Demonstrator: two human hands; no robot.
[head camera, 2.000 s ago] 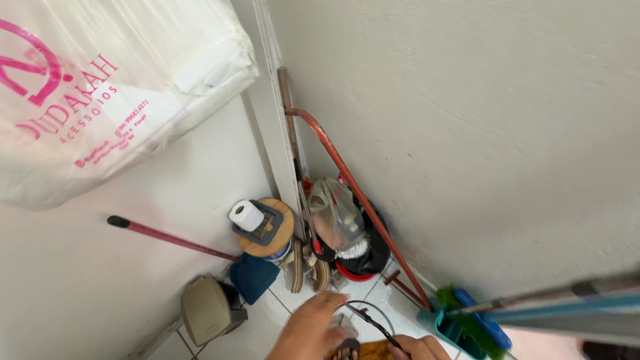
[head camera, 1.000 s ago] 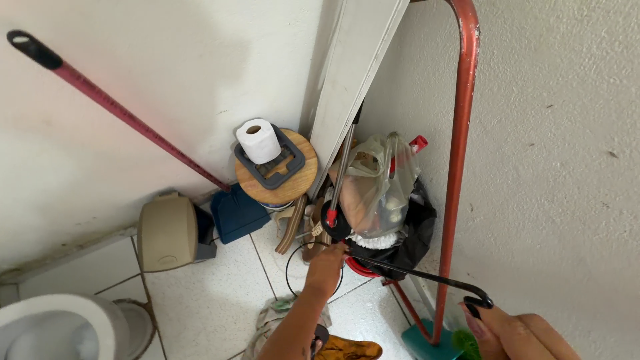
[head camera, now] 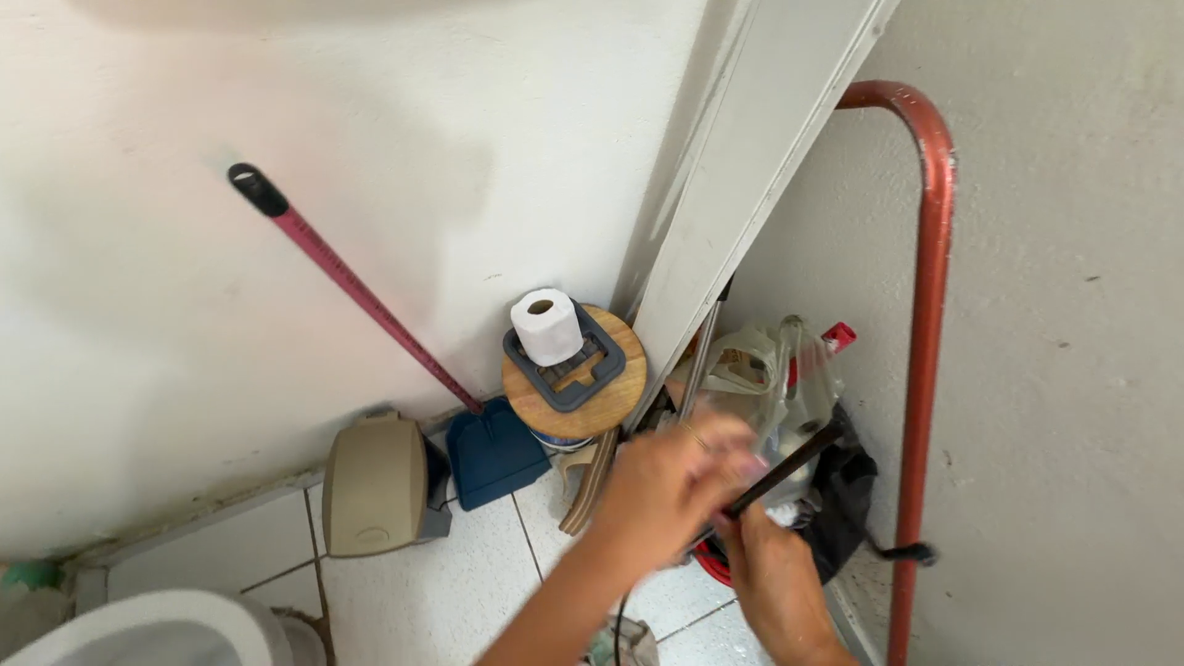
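Observation:
Near the lower middle, my left hand (head camera: 680, 481) is blurred, its fingers close to a thin dark rod (head camera: 786, 470); whether they grip it cannot be made out. Just below and to the right, my right hand (head camera: 777, 583) is closed around the rod's lower part. From there the rod slants up and right, in front of a translucent plastic bag (head camera: 800, 384). A thin black cord (head camera: 621, 620) hangs under my hands. A black hooked end (head camera: 911, 553) shows at the right; its link to the rod is hidden.
A round wooden top (head camera: 615, 398) bears a toilet paper roll (head camera: 548, 328) on a grey plastic frame. Beside it stand a blue dustpan (head camera: 495, 453) and a beige bin (head camera: 373, 486). A toilet bowl (head camera: 139, 620) is lower left. A red metal tube (head camera: 928, 351) rises at the right.
My hands have come together on the right, where one second ago they were well apart along the dark rod. The rod now slants up to the right. The view has shifted.

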